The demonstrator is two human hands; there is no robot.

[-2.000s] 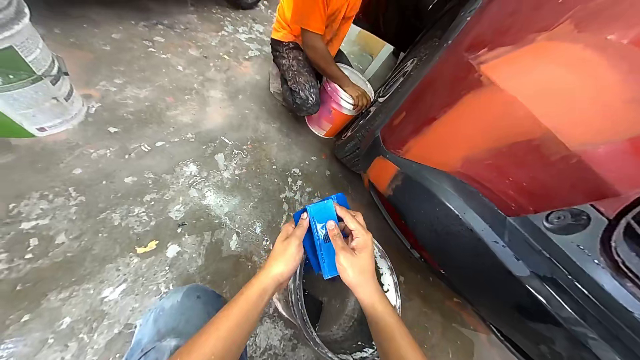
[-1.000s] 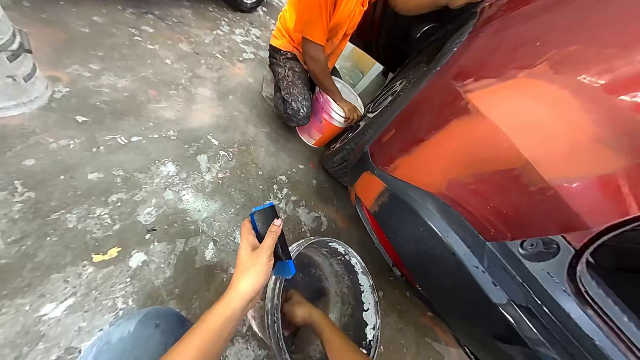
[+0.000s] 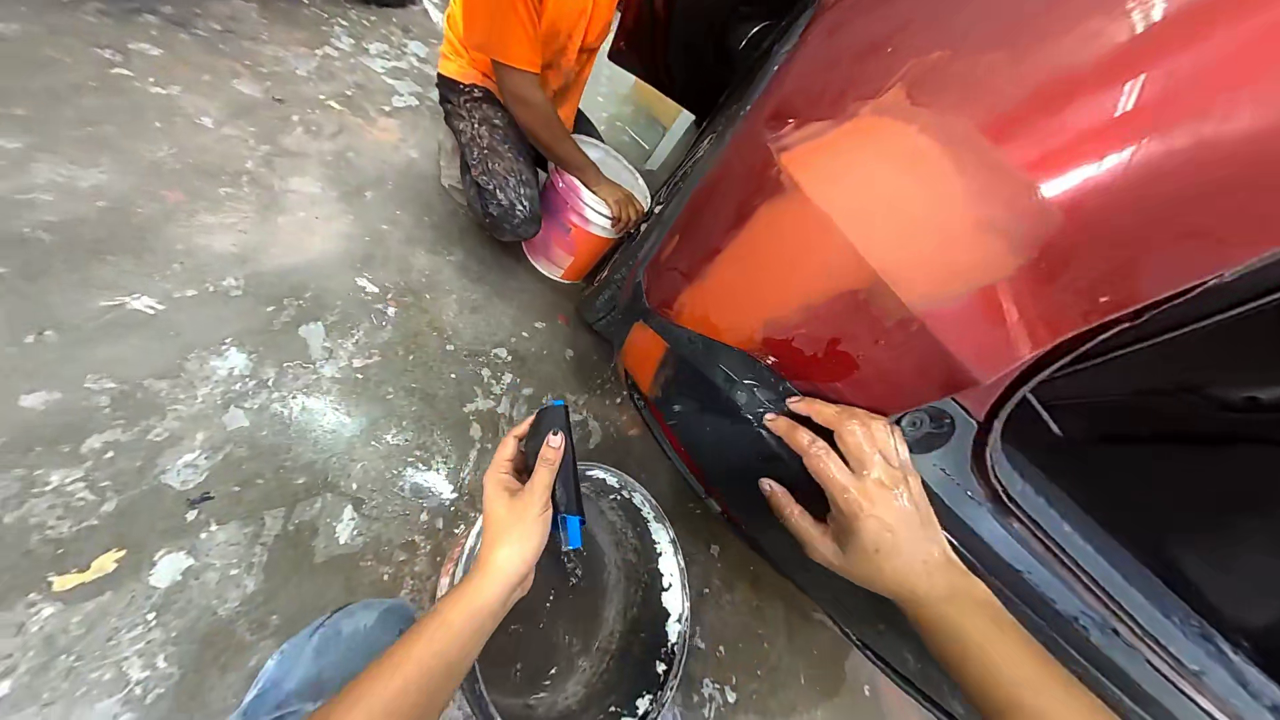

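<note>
My left hand (image 3: 520,500) grips a blue sanding block wrapped in dark sandpaper (image 3: 565,470), held above a round bucket (image 3: 675,590) with a paint-splashed rim. Water seems to drip from the block's lower end. My right hand (image 3: 865,490), wet and with fingers spread, rests its fingertips on the black bumper trim (image 3: 700,400) of a red car. Just above those fingertips, wet drops sit on the red body panel (image 3: 830,360), beside sanded orange patches (image 3: 890,200). The right hand holds nothing.
Another person in an orange shirt (image 3: 560,50) kneels by the wheel area, a hand on a pink and white bucket (image 3: 570,225). The car's light opening (image 3: 1150,430) lies at right. My knee (image 3: 330,650) is at lower left, on a paint-spotted concrete floor (image 3: 250,350).
Both hands were on the blue block; then my right hand was down in the bucket. Now it is out and on the bumper, while my left hand keeps the block. Wet drops have appeared on the panel.
</note>
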